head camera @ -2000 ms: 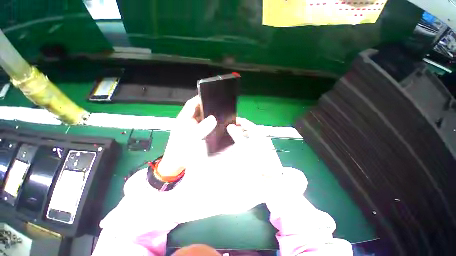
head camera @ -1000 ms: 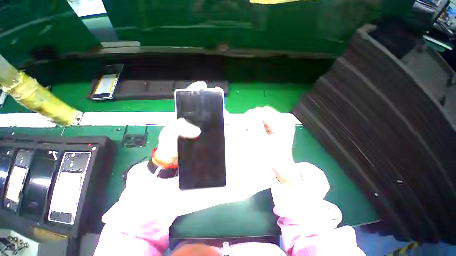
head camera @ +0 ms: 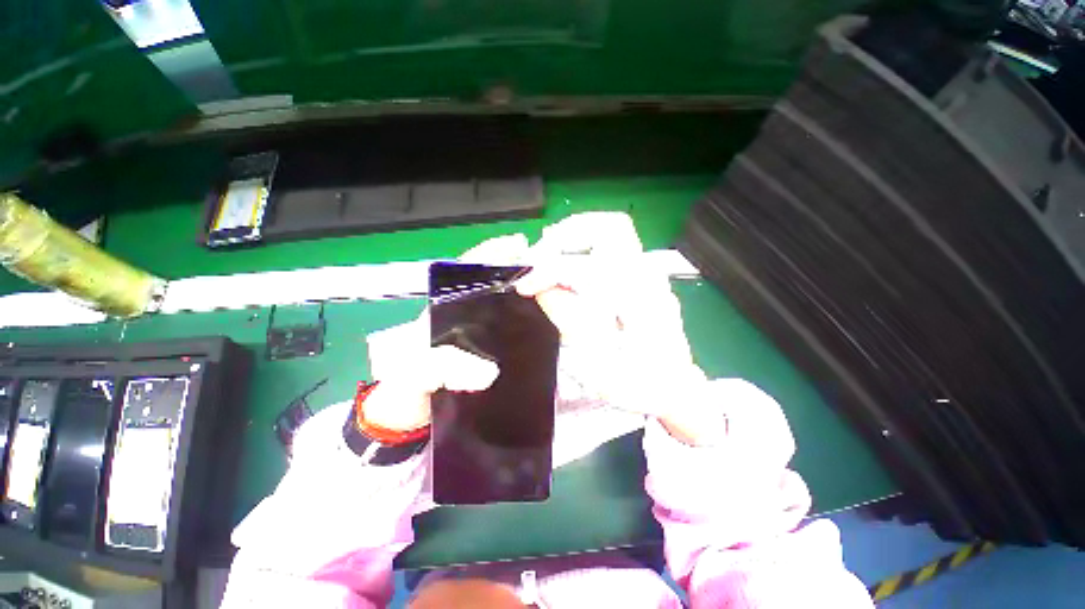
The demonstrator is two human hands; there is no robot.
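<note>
A phone unit [head camera: 494,410] is held upright in front of me, its plain dark glass side facing me. My left hand [head camera: 431,371] grips it from the left, with the thumb lying across the glass. My right hand [head camera: 601,315] is at the phone's upper right corner, its fingertips at the glass. The right hand is overexposed, so I cannot tell whether it grips the phone or only touches it. A white paper sheet [head camera: 601,428], overexposed, lies on the green mat behind and below the phone.
A black tray stack [head camera: 857,274] stands at right. A black fixture [head camera: 208,393] with phones in slots is at left. Two small black parts [head camera: 295,338] lie beside it. Beyond the white rail, a line tray [head camera: 405,205] holds one phone. A yellow-wrapped post [head camera: 83,259] juts in at left.
The phone turned from tilted to flat-on, then moved lower and nearer. My right hand left it and has come back to its top right corner. The view has shifted slightly.
</note>
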